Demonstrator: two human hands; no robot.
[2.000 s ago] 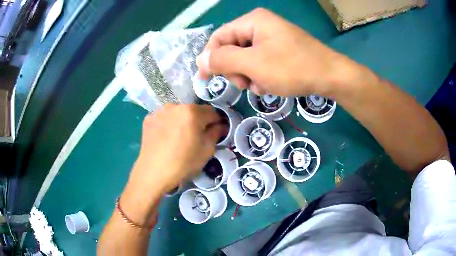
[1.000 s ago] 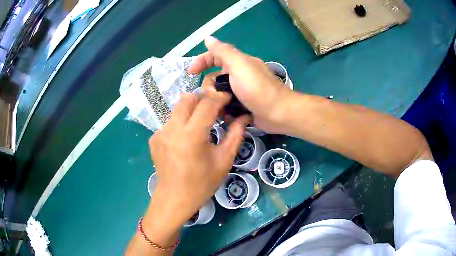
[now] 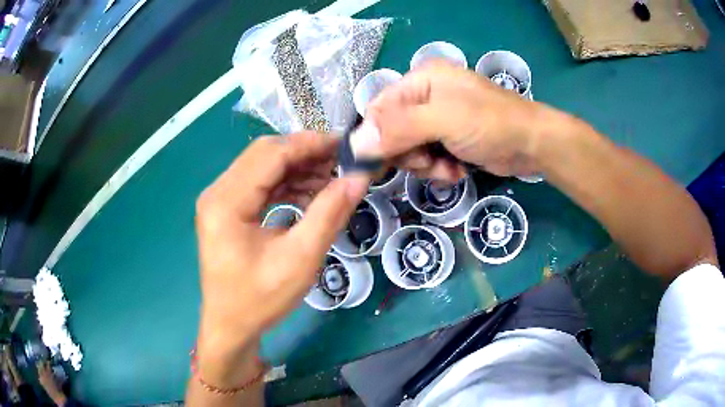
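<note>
Several white open fan housings (image 3: 418, 256) stand grouped on the green bench below my hands. Some show spoked centres with a pale middle; one has a black cover (image 3: 362, 226) in it. My left hand (image 3: 266, 215) holds a small black round piece (image 3: 359, 155) between thumb and fingers, above the housings. My right hand (image 3: 445, 119) meets it there, its fingers closed at the piece. More dark material shows under the right fingers, partly hidden. The clear screw bag (image 3: 310, 71) lies behind the hands.
A cardboard tray (image 3: 628, 32) with one black piece lies at the far right. A pile of small white pieces (image 3: 54, 318) is at the left edge. Another person's hands (image 3: 49, 381) show at the lower left. A white stripe (image 3: 151, 159) runs along the bench.
The view has shifted. My hands were at the housings, then came together over black pieces. Now they meet at one small black piece. The tray has one black piece in both recent views.
</note>
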